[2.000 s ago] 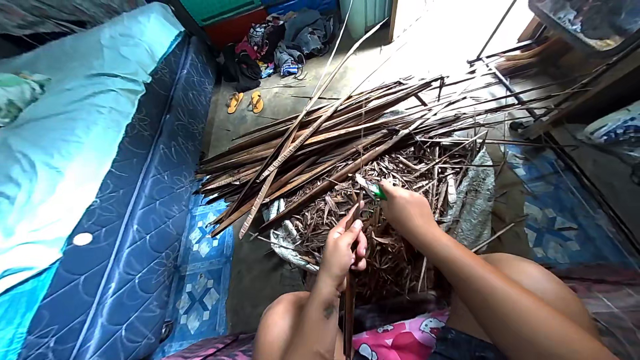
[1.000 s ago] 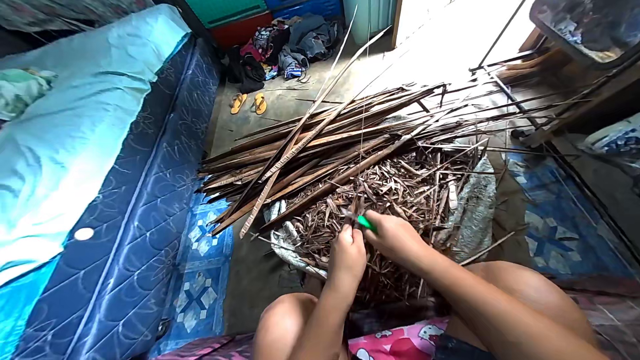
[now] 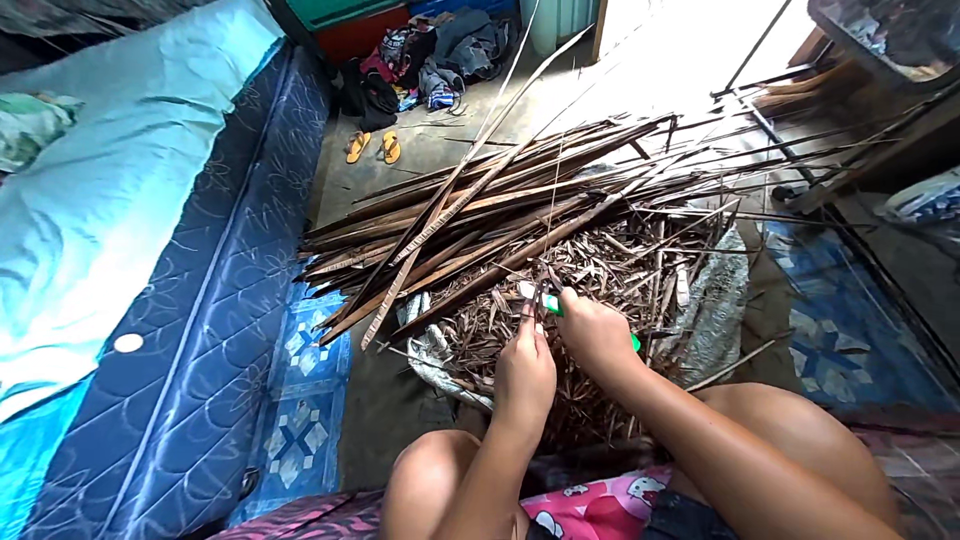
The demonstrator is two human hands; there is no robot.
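My left hand (image 3: 527, 369) pinches a thin brown leaf strip (image 3: 534, 296) between thumb and fingers, above the pile of shavings. Close on its right, my right hand (image 3: 598, 330) is closed around a knife with a green handle (image 3: 553, 304); the handle's other end shows past my palm, and the pale blade (image 3: 527, 289) points left beside the strip. Below both hands, dry leaf shavings (image 3: 480, 322) lie heaped on a whitish woven sack (image 3: 718, 315). Beyond them, long dry brown palm-leaf strips (image 3: 450, 217) are stacked crosswise.
A blue mattress (image 3: 202, 300) with a light-blue sheet runs along the left. Yellow flip-flops (image 3: 391, 147) and a heap of clothes (image 3: 450, 60) are on the floor at the back. A dark metal frame (image 3: 780, 142) stands at the right, below a plastic bin (image 3: 885, 37).
My hands were close together a second ago; now the pale blade shows again beside the strip. The stacked strips have not plainly moved.
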